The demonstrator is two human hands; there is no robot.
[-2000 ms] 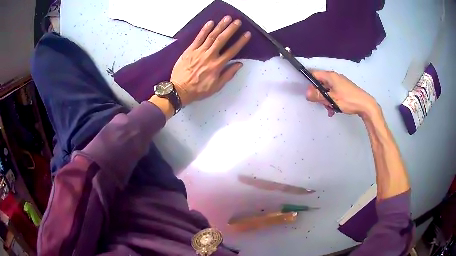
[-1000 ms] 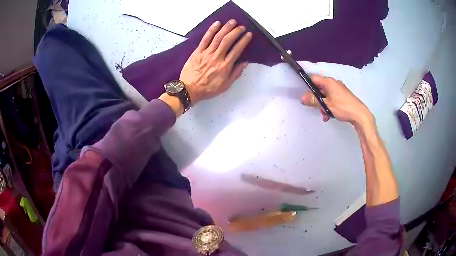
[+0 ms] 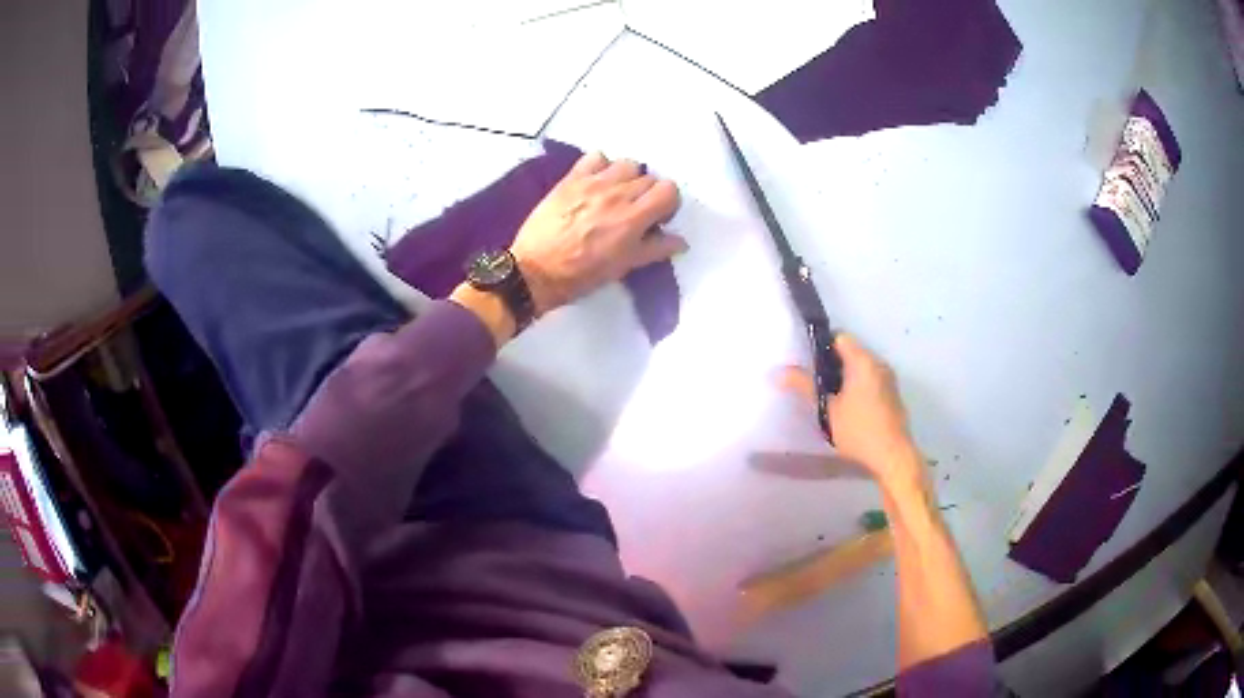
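Note:
My left hand (image 3: 596,229) is on a cut purple fabric piece (image 3: 471,225), fingers curled, with the cloth bunched under and beside them. My right hand (image 3: 862,406) holds the long dark shears (image 3: 798,280) by the handles, blades pointing up and left, seemingly together, over the table and apart from the cloth. White pattern pieces (image 3: 478,62) with dark edges lie at the top. More purple fabric (image 3: 907,75) lies along the right pattern's edge, at the upper right.
The pale table (image 3: 955,327) bears a patterned packet (image 3: 1136,184) at far right and a purple piece with a white strip (image 3: 1078,498) at lower right. A wooden stick (image 3: 812,573), a dull thin strip (image 3: 805,465) and a green handle (image 3: 875,520) lie beside my right forearm.
The purple piece under my left hand is now separate from the pattern and bunched. My right hand and the shears have moved down, off the cloth. The view has shifted.

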